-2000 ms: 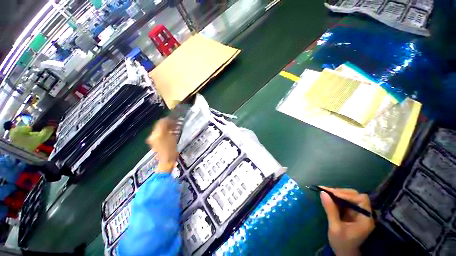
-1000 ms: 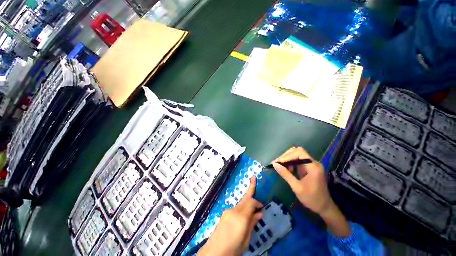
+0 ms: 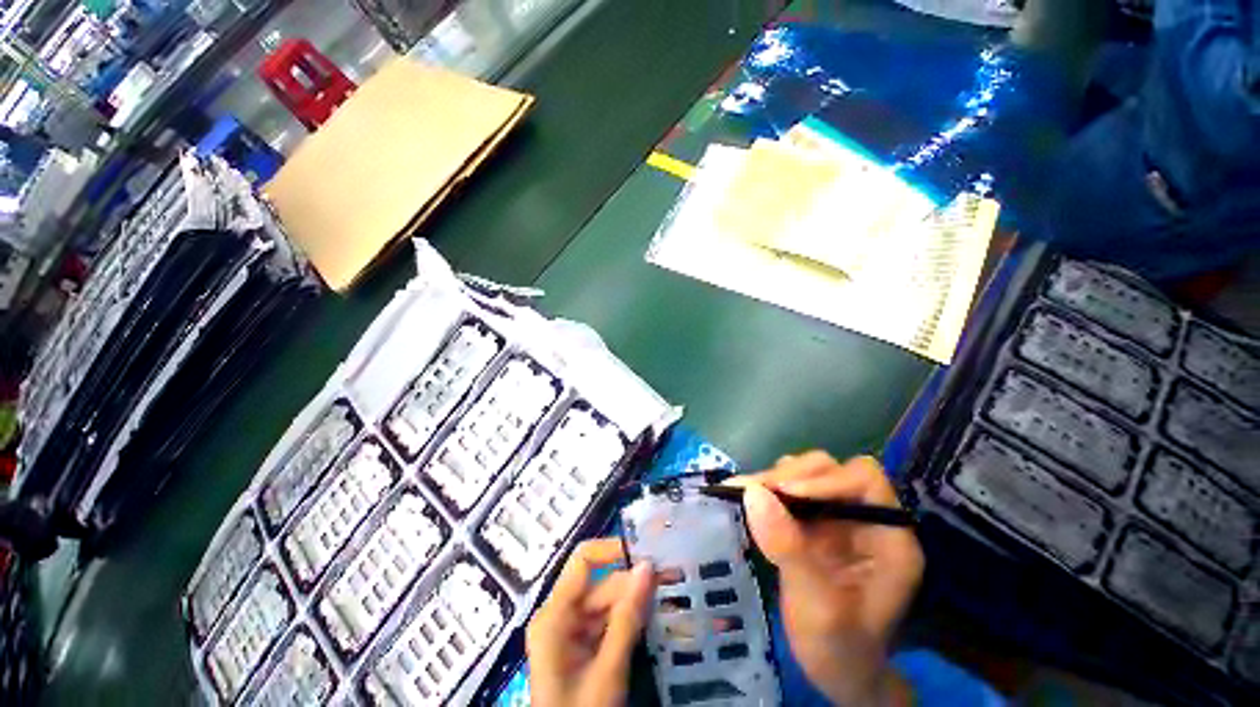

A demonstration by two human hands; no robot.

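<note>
My left hand [image 3: 592,628] holds a grey phone housing [image 3: 701,566] by its left side, near the bottom centre. The housing has rows of slots and a dark far end. My right hand [image 3: 843,566] holds dark tweezers [image 3: 843,510], with their tip at the housing's far end. Any small piece at the tip is too small to tell. The blue release liner [image 3: 688,453] is mostly hidden behind the housing and my hands. The blister tray [image 3: 397,463] with housings in its pockets lies to the left.
A second tray [image 3: 1144,478] lies at right. Yellow and cream sheets [image 3: 884,283] and blue film [image 3: 884,104] lie beyond. A tan cardboard sheet [image 3: 394,159] and a tray stack [image 3: 180,332] are at left. A person's blue sleeve [image 3: 1202,138] is at upper right.
My left hand has left the blue liner and now holds the housing up in front of me. The tweezers have moved from the liner to the housing's far end.
</note>
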